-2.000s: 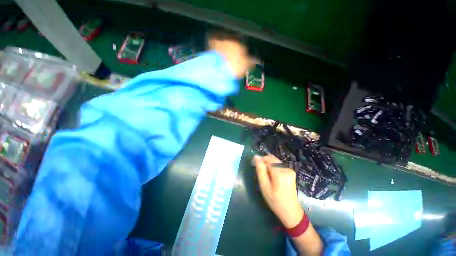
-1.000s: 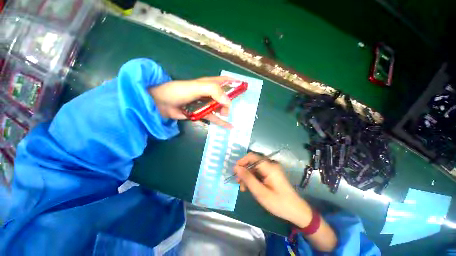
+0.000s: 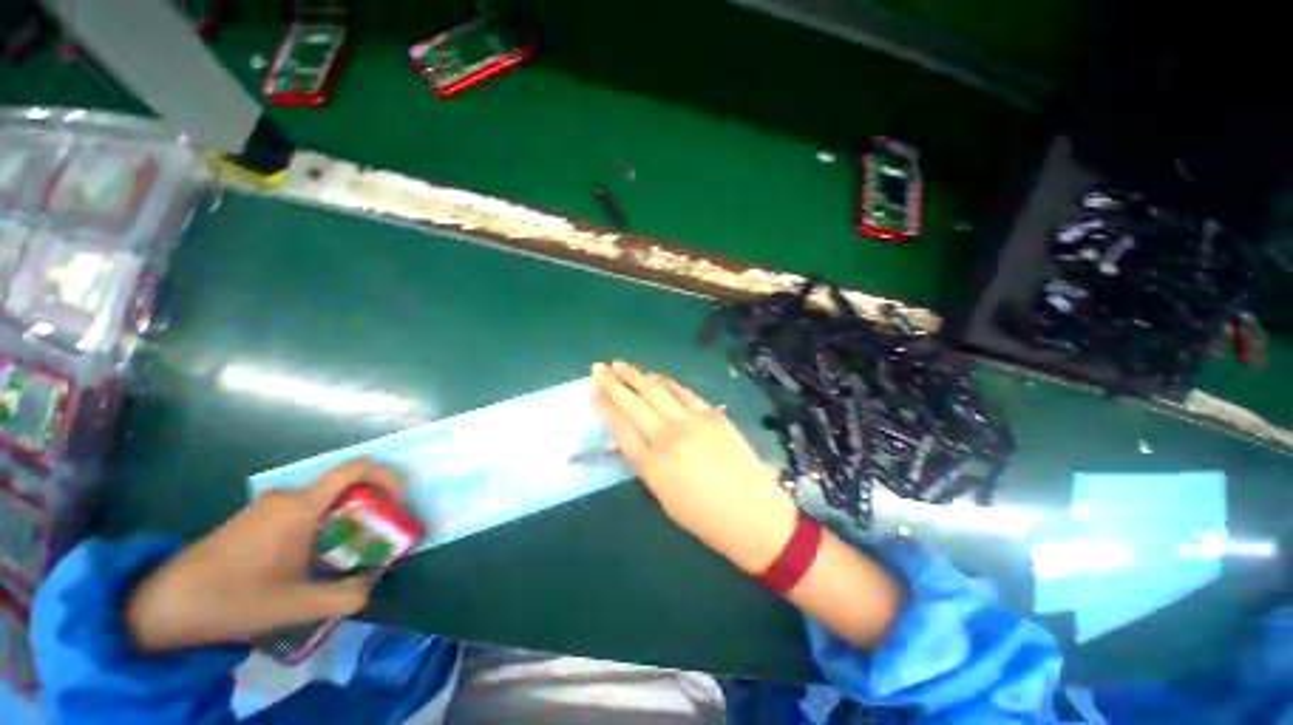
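Observation:
A red-rimmed phone housing with a green board (image 3: 366, 535) is in my left hand (image 3: 241, 574), low at the left, over the left end of the pale blue-white sticker sheet (image 3: 489, 460). The sheet lies slanted on the bench; its marks are blurred. My right hand (image 3: 695, 460) lies over the sheet's right end, fingers together and extended. A thin tweezers tip (image 3: 596, 455) shows beside the palm; the rest is hidden by the hand. A tangled heap of small black parts (image 3: 879, 411) lies just right of my right hand.
The green belt (image 3: 709, 128) beyond the worn edge strip (image 3: 496, 227) carries several red-rimmed housings (image 3: 889, 189) and a small black piece (image 3: 610, 206). A black bin (image 3: 1010, 269) of black parts stands at right. Blister trays (image 3: 99, 269) are at left, plain blue sheets (image 3: 1149, 545) at right.
My left hand took a housing from the belt side, then moved down and left with it. The sticker sheet has turned from steep to nearly crosswise. My right hand now lies flatter over its end.

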